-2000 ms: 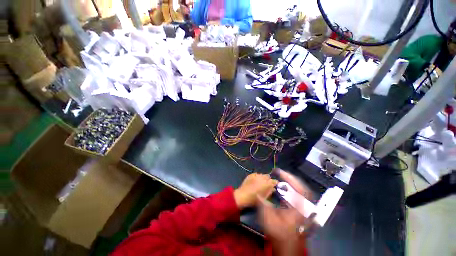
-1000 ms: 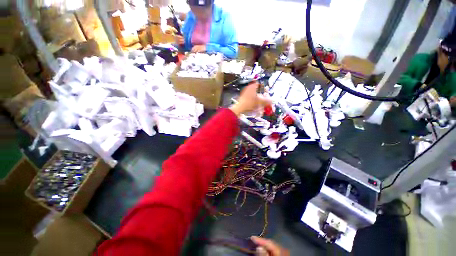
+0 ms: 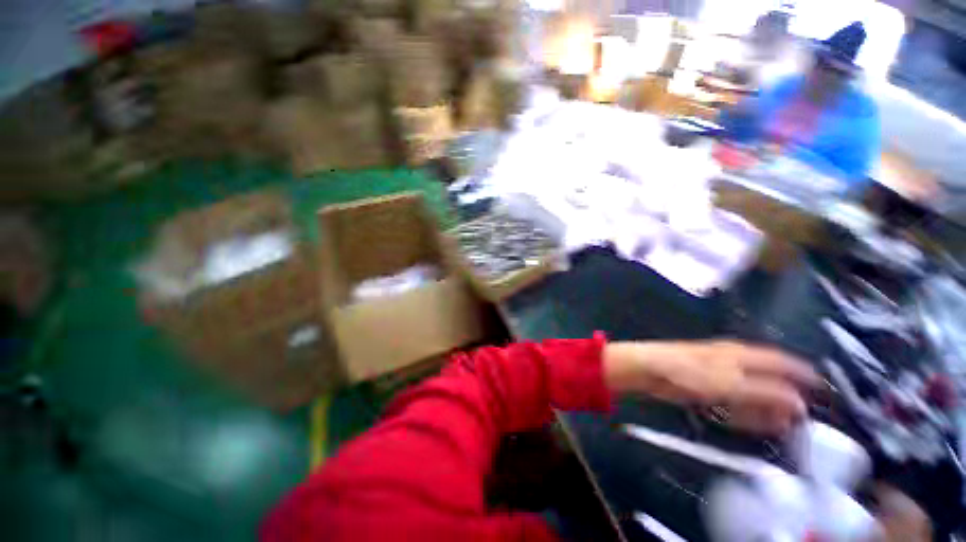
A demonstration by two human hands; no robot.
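A blurred white-and-red subassembly [image 3: 789, 498] with rounded lobes and a long white stem is at the lower right, near both hands. My left hand [image 3: 731, 383], in a red sleeve, is just above its lobes with fingers stretched to the right; blur hides whether they touch it. My right hand [image 3: 902, 517] is a small blurred patch at the lower right, beside the subassembly and cut off by the bottom edge; its grip cannot be made out.
The white housing pile [image 3: 625, 191] and the carton of small metallic parts [image 3: 519, 277] stand at the bench's far left. Open cardboard boxes [image 3: 408, 333] are on the green floor. More subassemblies [image 3: 900, 392] lie at the right. A person in blue [image 3: 816, 122] is across the bench.
The view has swung left, showing the floor boxes. My left hand has come back from the subassembly pile, and a white-and-red subassembly now shows close in front of me.
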